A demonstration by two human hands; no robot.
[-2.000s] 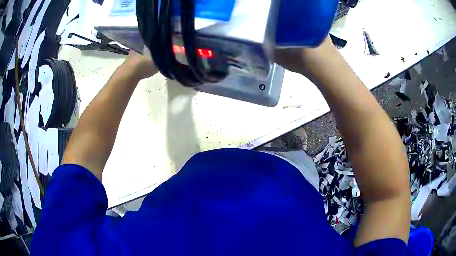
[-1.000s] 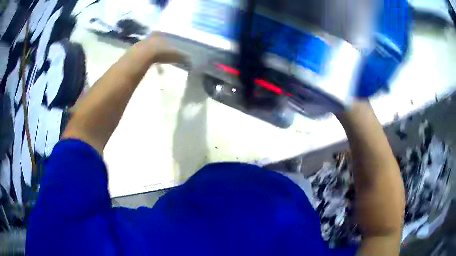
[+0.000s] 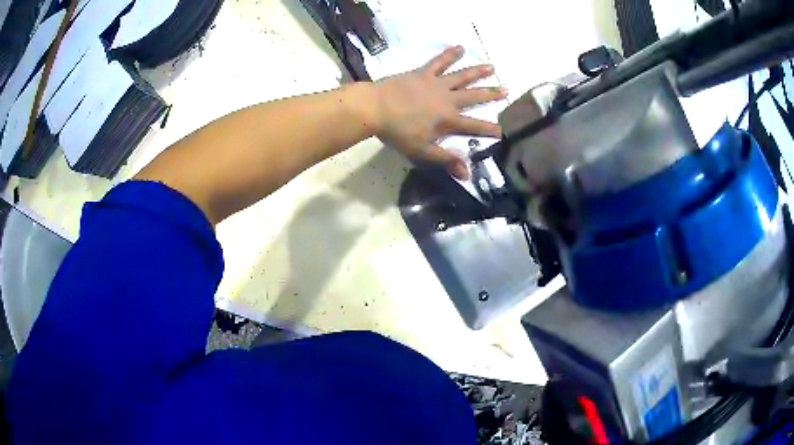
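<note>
The straight knife cutting machine (image 3: pixel 644 226) fills the right side, with its blue motor ring and red digits. Its grey base plate (image 3: pixel 487 269) lies on the table below. My left hand (image 3: pixel 435 109) is spread, palm down, on the white marker paper (image 3: pixel 418 35), just left of the machine's blade area. The hand grips nothing. The dark edge of the fabric lay shows beside the paper. My right hand is not visible; the machine covers the right side.
Cut bundles (image 3: pixel 109 130) with white tops stand at the left, with a long brown strip (image 3: pixel 48 78) across them. A lay clamp (image 3: pixel 370 30) sits at the top. Dark scraps (image 3: pixel 505 413) lie beyond the cream table's (image 3: pixel 287 261) near edge. Black cable hangs at the lower right.
The machine has turned and moved right, showing its motor and base plate side-on. My left hand has left the machine and lies spread on the paper. My right arm has gone out of sight.
</note>
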